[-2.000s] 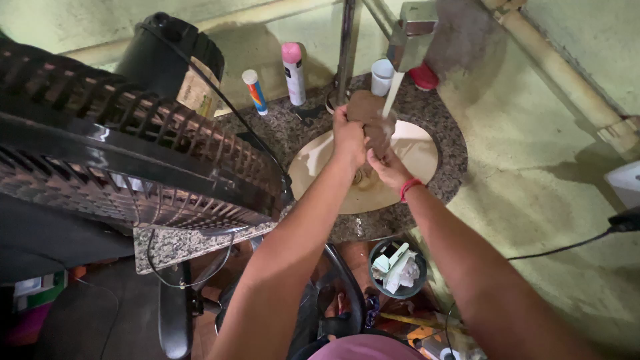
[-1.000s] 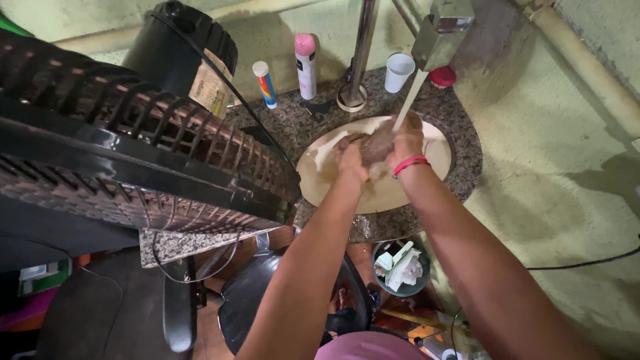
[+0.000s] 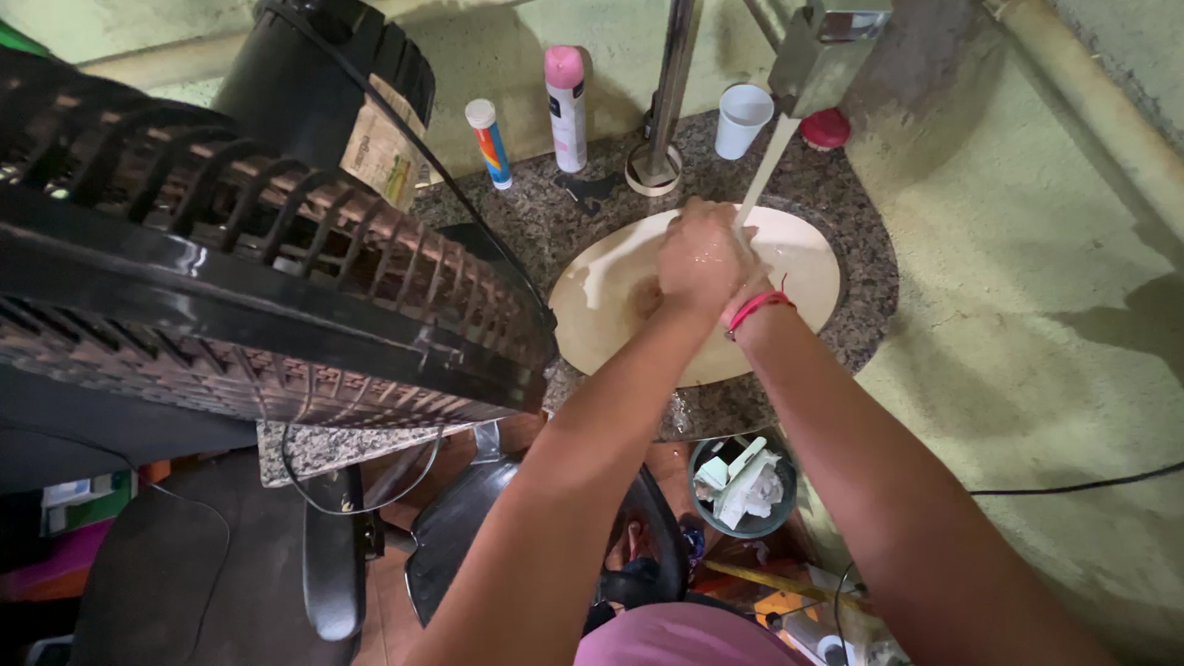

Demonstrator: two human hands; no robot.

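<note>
Over an oval cream sink basin [image 3: 601,324], my left hand [image 3: 700,254] lies across my right hand [image 3: 751,277], both wet. Water runs from the metal faucet [image 3: 819,65] onto them. A pink-red band [image 3: 758,310] circles my right wrist. Fingers overlap and point toward the wall; whether anything is between the palms is hidden. A brownish round spot, perhaps the drain, shows just left of my hands.
A black fan [image 3: 277,277] crowds the left. Behind the basin stand a pink-capped spray can [image 3: 566,116], a tube [image 3: 490,148], a white plastic cup [image 3: 743,122] and a red-topped object [image 3: 825,129]. A trash bin [image 3: 786,499] sits below the counter [image 3: 865,277].
The brown item seen in my hands in the earlier frames no longer shows. My left hand has moved right, over my right hand, under the running water.
</note>
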